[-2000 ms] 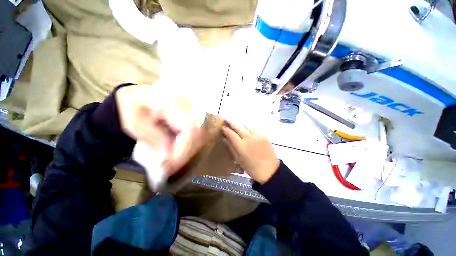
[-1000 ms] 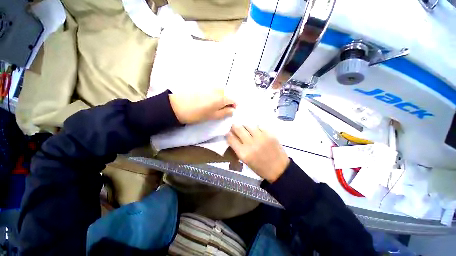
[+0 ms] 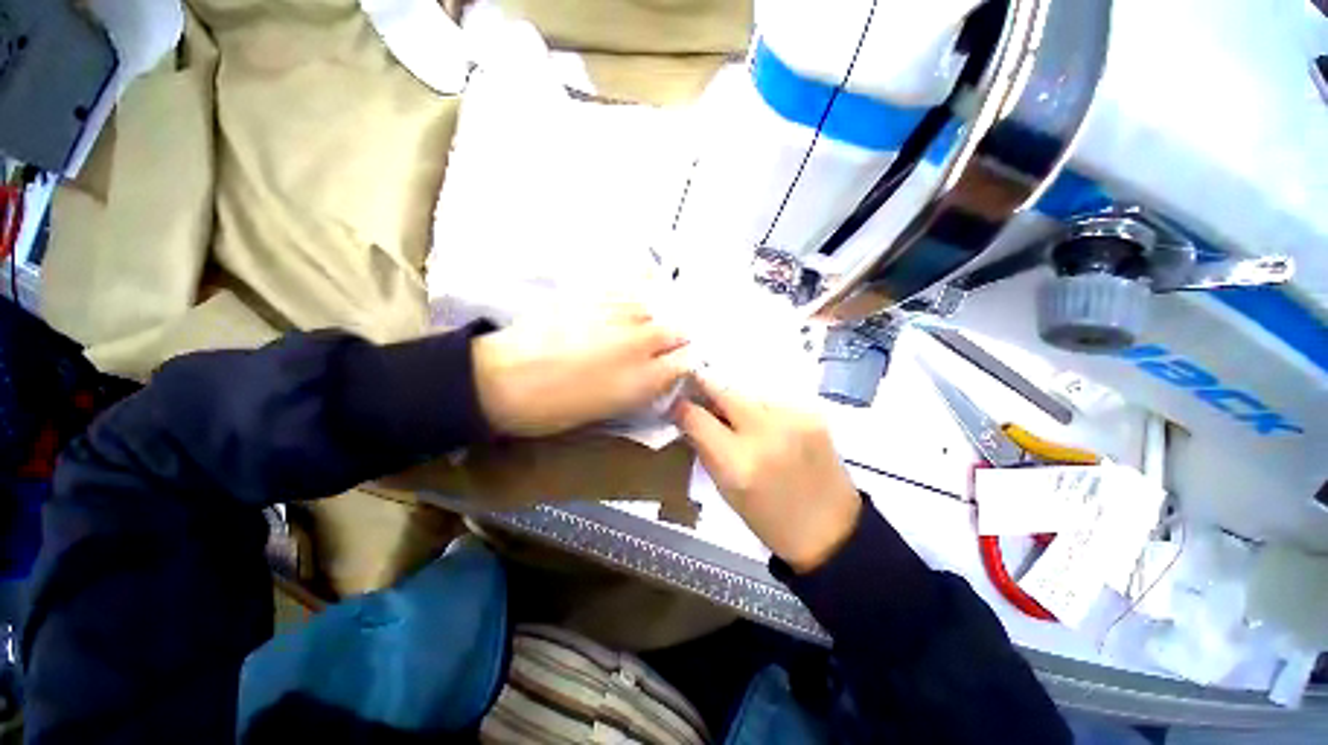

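A facing, white on its upper side (image 3: pixel 532 197) and tan at its front edge (image 3: pixel 583 477), lies left of the needle area. My left hand (image 3: pixel 583 364) holds it from the left, fingers bent at its edge. My right hand (image 3: pixel 757 444) pinches the same edge from the right; the fingertips of both hands nearly meet. What lies between the fingertips is overexposed and hidden. The white sewing machine head (image 3: pixel 859 88) stands just beyond, and the presser foot area (image 3: pixel 787 272) is clear of both hands.
Khaki garment panels (image 3: pixel 328 160) spread at the left. Red and yellow pliers (image 3: pixel 1012 575) lie right of my right hand, partly under printed care labels (image 3: pixel 1070 510). A slim dark tool (image 3: pixel 998 371) is beside them. Crumpled clear plastic (image 3: pixel 1202 611) sits at the right. A grey scale (image 3: pixel 685 565) edges the table.
Two seconds ago my left hand was blurred, lifting white material. It now rests on the facing beside my right hand. Since one second ago, both hands have shifted slightly and more tan shows in front.
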